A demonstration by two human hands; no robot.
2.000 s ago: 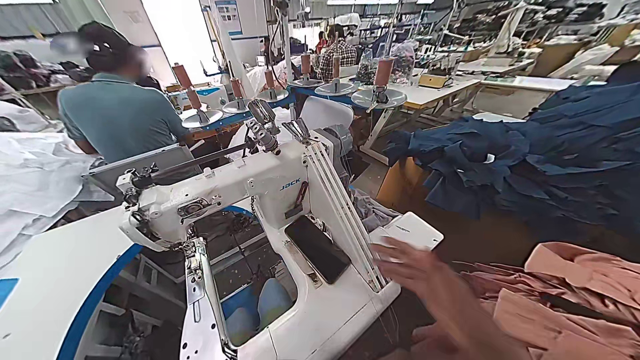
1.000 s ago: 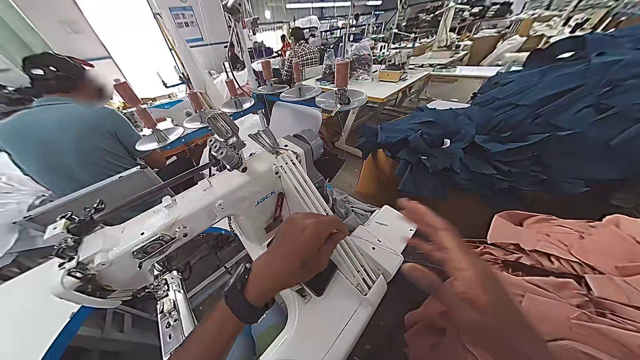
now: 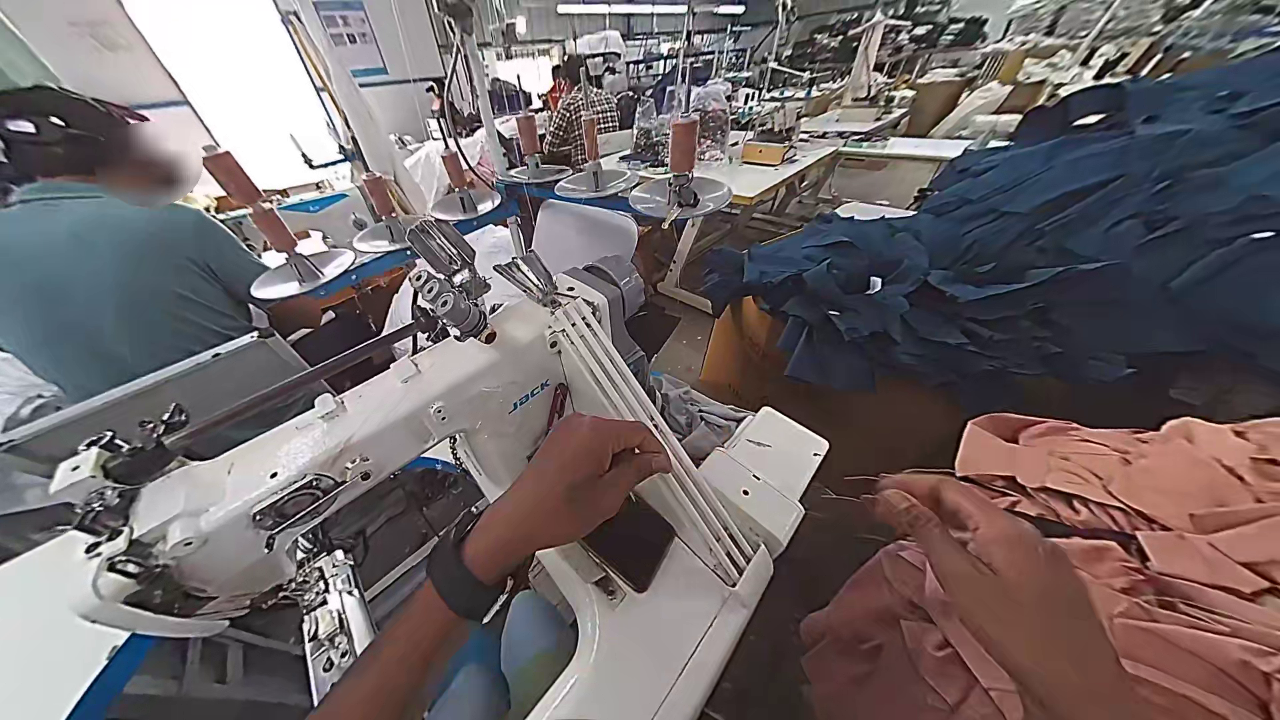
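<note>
A white Jack sewing machine (image 3: 480, 380) stands before me, with thin rods or threads running down its right-hand post. My left hand (image 3: 590, 475), with a dark watch (image 3: 462, 580) on its wrist, is at that post, thumb and fingertips pinched together; whether a thread lies between them is too fine to tell. Beneath it a dark smartphone (image 3: 632, 545) lies on the machine base, partly covered. My right hand (image 3: 985, 560) is over the pink fabric pieces (image 3: 1090, 480), its thumb and fingers pinched on fine loose threads (image 3: 850, 490).
Thread cones (image 3: 683, 145) stand on round metal plates behind the machine. A large heap of navy fabric (image 3: 1000, 260) rests at the upper right. A person in a teal shirt (image 3: 120, 280) sits at the left. Farther back are work tables (image 3: 770, 175) and more people.
My left hand, out of view two seconds ago, has come over the machine's post above the phone. The fingers of my right hand, spread one second ago, have closed together. The view has shifted.
</note>
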